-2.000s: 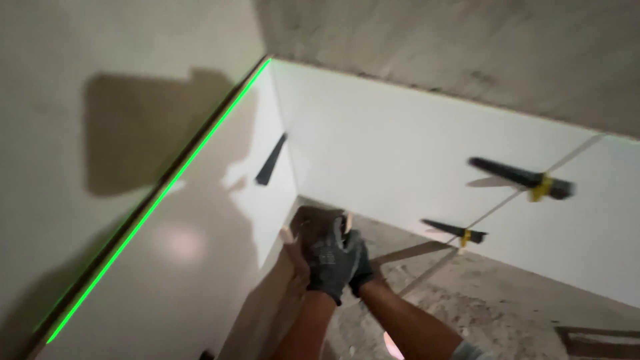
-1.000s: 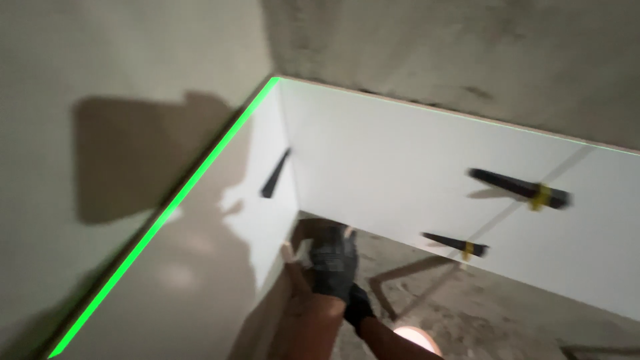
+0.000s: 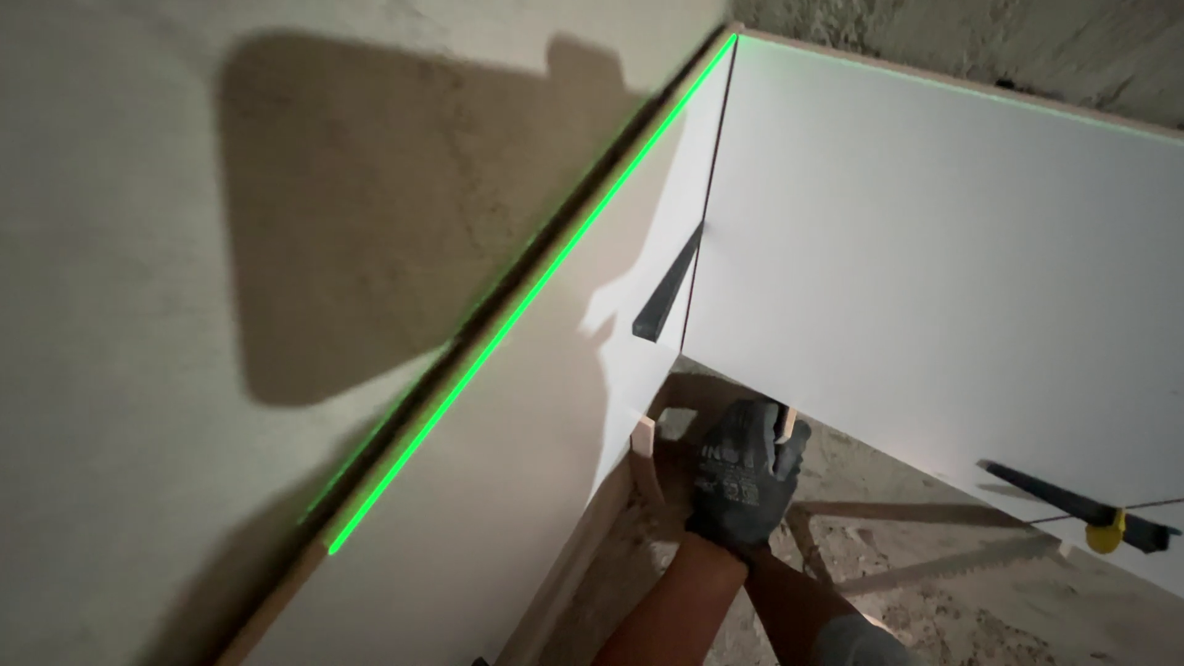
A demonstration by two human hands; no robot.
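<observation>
My left hand (image 3: 740,476), in a dark work glove with printing on its back, has its fingers curled round a small pale wedge or spacer (image 3: 788,425) at the bottom edge of the right white tile (image 3: 925,240). Behind it my right hand (image 3: 794,453) is mostly hidden; its gloved fingers show beside the spacer, and its grip cannot be made out. A black wedge (image 3: 668,289) sticks out at the corner joint between this tile and the left white tile (image 3: 481,499). Under the left tile stands another pale spacer (image 3: 646,458).
A black tile-levelling wedge with a yellow clip (image 3: 1078,504) projects from a joint at the lower right. A green laser line (image 3: 532,296) runs along the left tile's top edge. Rough concrete floor (image 3: 971,610) lies below, and bare plastered wall (image 3: 139,231) rises above.
The view has come nearer to the corner. Both hands stay low under the tile corner, with the left now over most of the right.
</observation>
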